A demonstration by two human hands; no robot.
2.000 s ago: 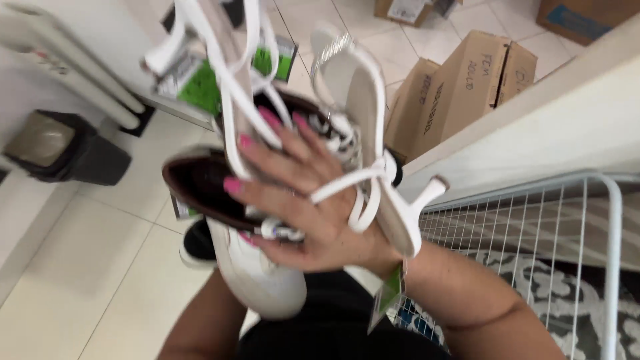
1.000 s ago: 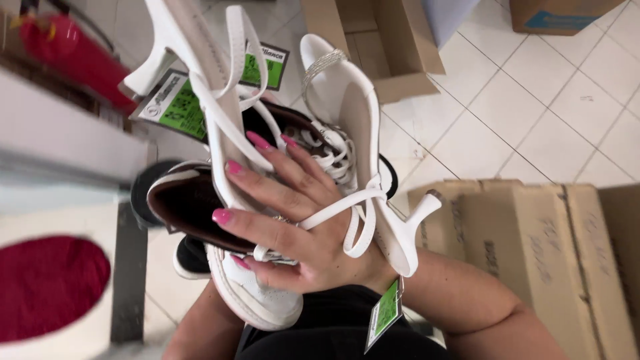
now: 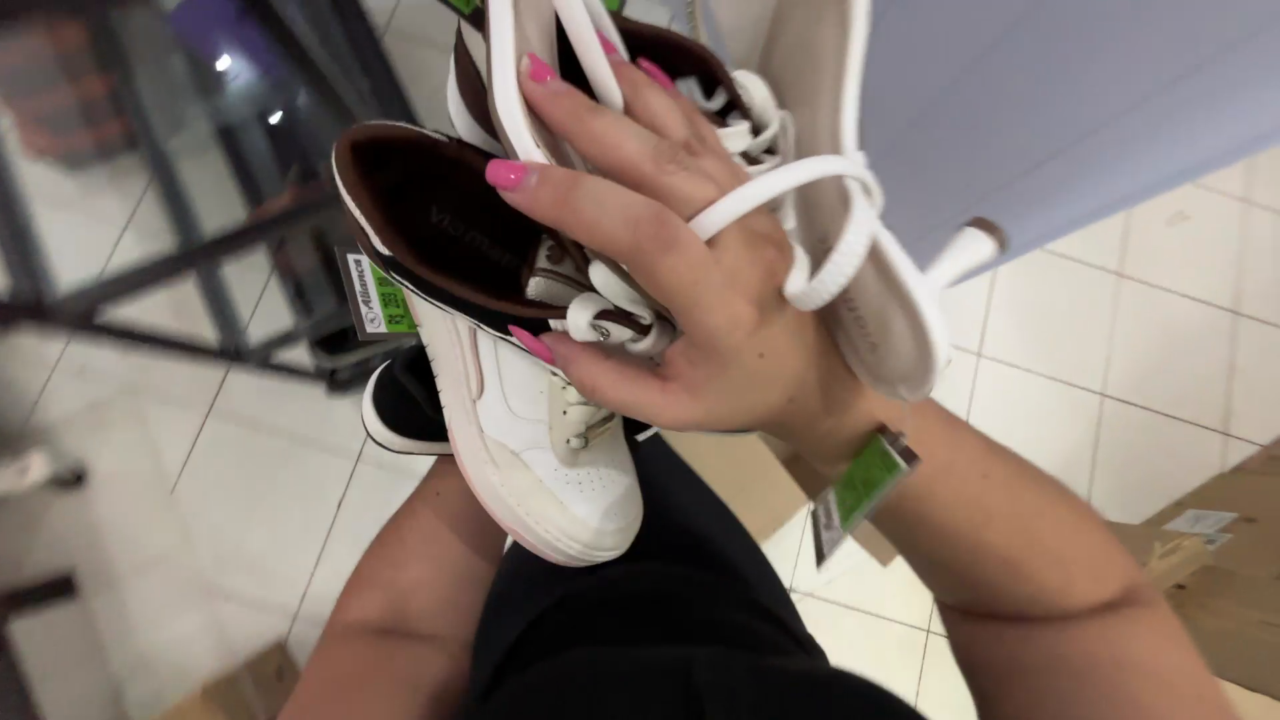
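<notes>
My right hand (image 3: 690, 250) lies with spread fingers over a bundle of shoes held against my body. The strap of a white heeled sandal (image 3: 885, 310) loops over the back of this hand, and its heel points right. Under the fingers are a dark sneaker with brown lining (image 3: 430, 210), its white laces by my thumb, and part of another white sandal (image 3: 520, 100). A white sneaker (image 3: 540, 450) hangs below, toe down. A green and white tag (image 3: 375, 292) sticks out at left; another tag (image 3: 865, 490) hangs by my wrist. My left hand is hidden behind the shoes; only its forearm shows.
A dark metal frame rack (image 3: 200, 250) stands at the left. A pale bluish panel (image 3: 1050, 110) fills the upper right. Cardboard boxes (image 3: 1220, 590) are at the lower right, with another piece of cardboard (image 3: 250, 685) at the bottom left. White floor tiles (image 3: 1180, 370) show between them.
The view has moved on from the wire basket and the open cardboard boxes to a dark rack and a pale panel. The shoes stay in my hold.
</notes>
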